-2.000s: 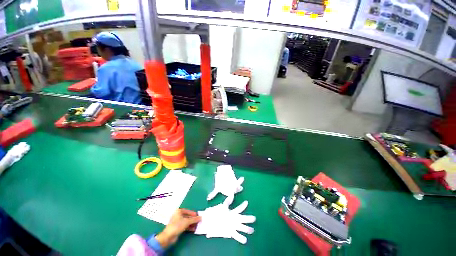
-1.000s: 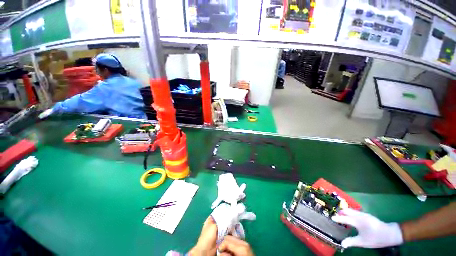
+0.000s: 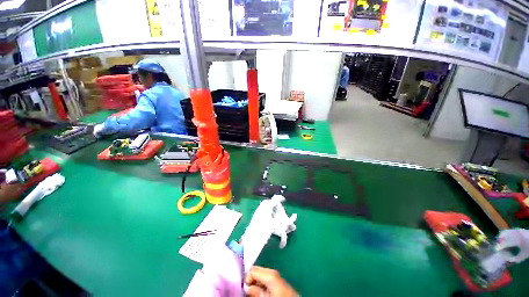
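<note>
My left hand wears a white glove and reaches forward from a pink sleeve with a blue cuff. Its fingers look apart, but they overlap the white loose glove on the green bench, so the outlines merge. My bare right hand, at the bottom edge, has its fingers closed at the worn glove's wrist end. A white label sheet lies to the left with dark tweezers on it.
Yellow tape roll beside the wrapped post. Black frame on the dark strip. At right, another person's gloved hand touches a circuit board on a red pad. More boards lie at left; a person in blue sits beyond.
My left hand has gone into the glove that my bare hands held bunched. The right-hand board and its pad have moved right with the other person's hand. The view has shifted left.
</note>
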